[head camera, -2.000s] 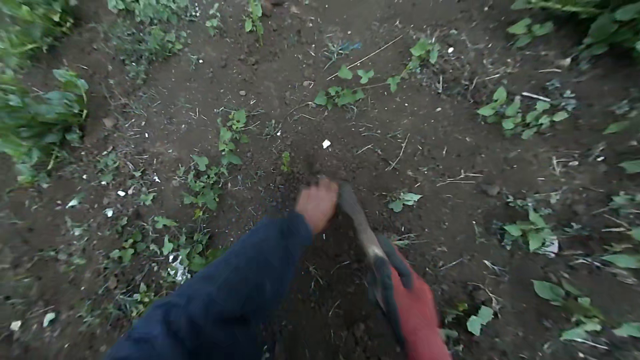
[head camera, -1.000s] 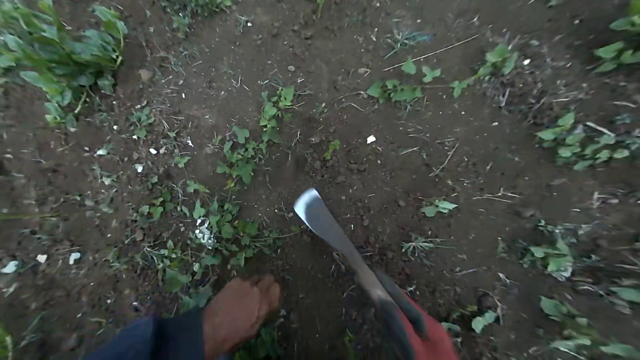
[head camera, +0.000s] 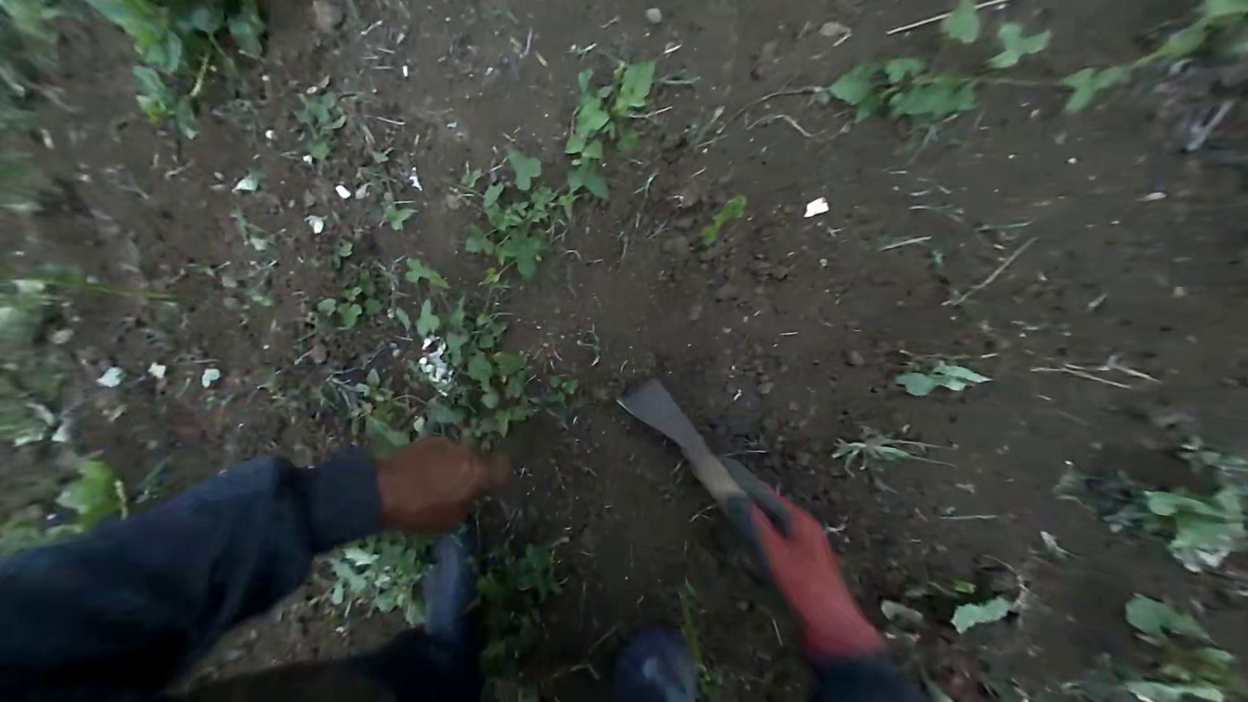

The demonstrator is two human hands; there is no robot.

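My right hand [head camera: 804,561], in a red and dark glove, is closed around the handle of a hand hoe with a flat metal blade [head camera: 663,409]. The blade's edge lies at the bare soil in the middle of the view. Bare and slightly blurred, my left hand [head camera: 439,483] hangs just below a patch of leafy green weeds [head camera: 487,375], to the left of the blade. Its fingers look curled, and whether anything is between them cannot be told.
Two dark shoes, the left [head camera: 450,585] and the right [head camera: 655,668], show at the bottom edge. A creeping vine [head camera: 921,93] crosses the upper right. Denser leaves [head camera: 180,49] grow at the upper left. A small white scrap [head camera: 816,207] lies on the brown soil.
My left hand was beside the blade two seconds ago, then moved away to the left. The blade, raised and bright one second ago, is now down at the soil. The view has shifted.
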